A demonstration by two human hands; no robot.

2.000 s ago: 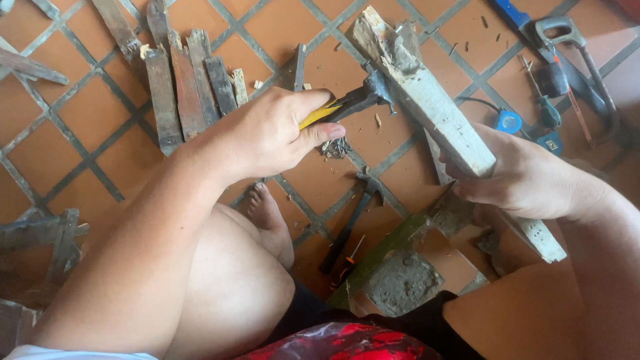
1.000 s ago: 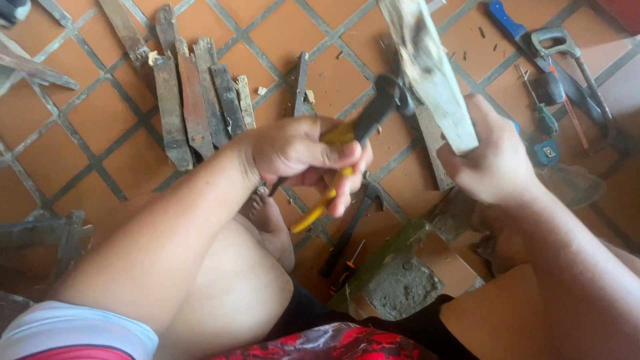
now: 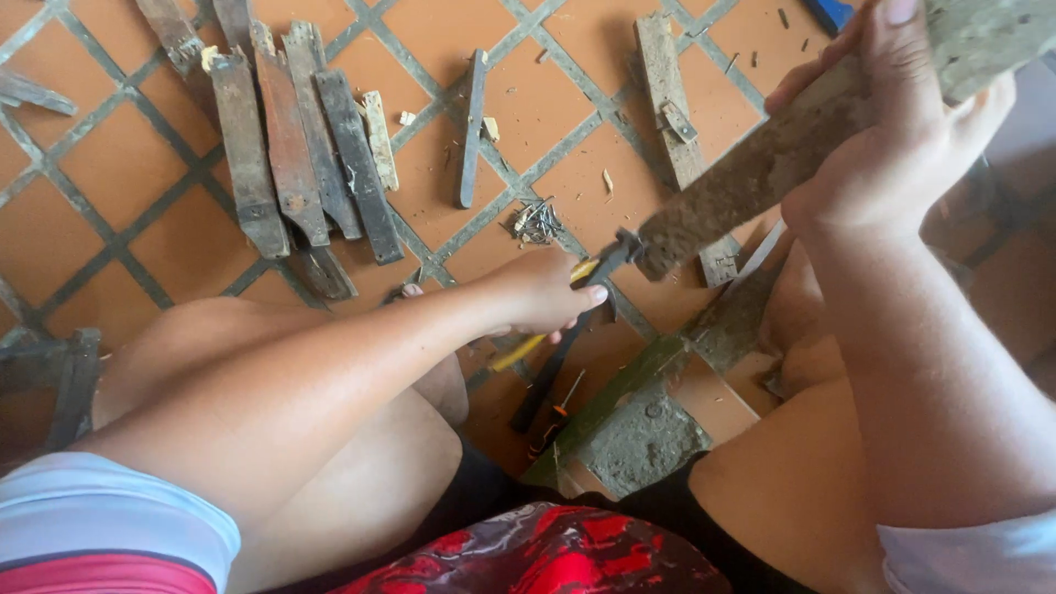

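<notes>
My left hand [image 3: 549, 299] is closed on a tool with yellow handles and a dark metal head, most likely pincers [image 3: 612, 260]. The head touches the near end of a rough, weathered wooden board [image 3: 742, 157]. My right hand [image 3: 899, 124] grips that board farther up, toward the upper right, thumb on top. Just beyond my left hand, a small heap of nails [image 3: 535, 223] lies on the tiles. Below the pincers, partly hidden by them and my hand, a dark-handled hammer [image 3: 549, 384] rests on the floor beside an orange screwdriver [image 3: 561, 410].
Several old wooden slats [image 3: 247, 157] lie together at the upper left. A narrow dark strip [image 3: 472, 128] and a plank with a small block [image 3: 668, 99] lie beyond the nails. A mortar-covered block [image 3: 648, 441] sits between my legs. Wood chips and loose nails dot the tiled floor.
The board has swung round and now slants from upper right down to the pincers. The pincers, away from its end one second ago, now meet it. The plank with the small block has come into fuller view.
</notes>
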